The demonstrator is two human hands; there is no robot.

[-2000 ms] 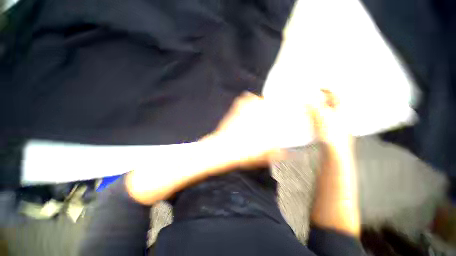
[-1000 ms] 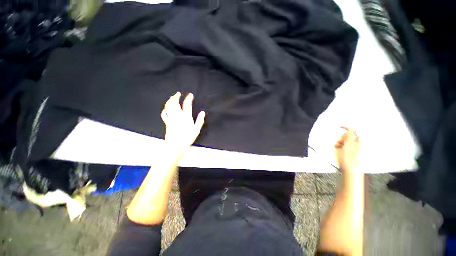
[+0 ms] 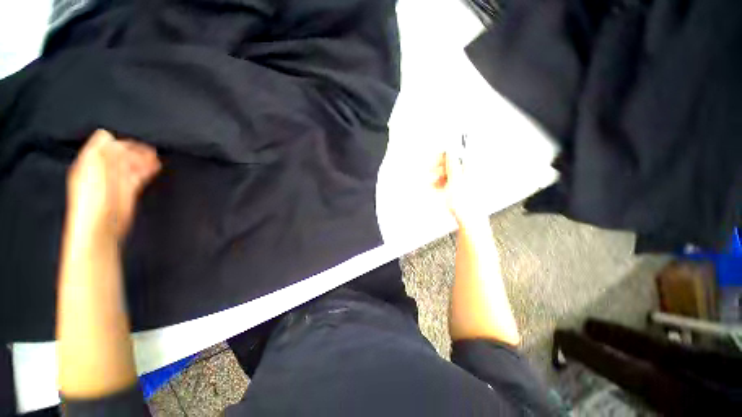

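Observation:
A dark coat (image 3: 244, 163) lies spread and wrinkled over the white table (image 3: 456, 81). My left hand (image 3: 110, 179) is on the left part of the coat, its fingers curled at a fold; it is blurred, and whether it pinches cloth cannot be told. My right hand (image 3: 451, 179) rests over the bare white table, right of the coat's edge. Small dark tips of thread snips (image 3: 464, 141) stick out from its fingers; the rest of the tool is hidden or washed out by glare.
More dark garments (image 3: 651, 122) hang over the table's right side. Below right are the speckled floor (image 3: 537, 261), a brown box (image 3: 687, 289) and blue items. A bit of blue (image 3: 167, 375) shows under the table's front edge at the left.
The view has shifted right. My left hand has moved left over the coat, and its spread fingers have curled. My right hand stays over the white table beside the coat.

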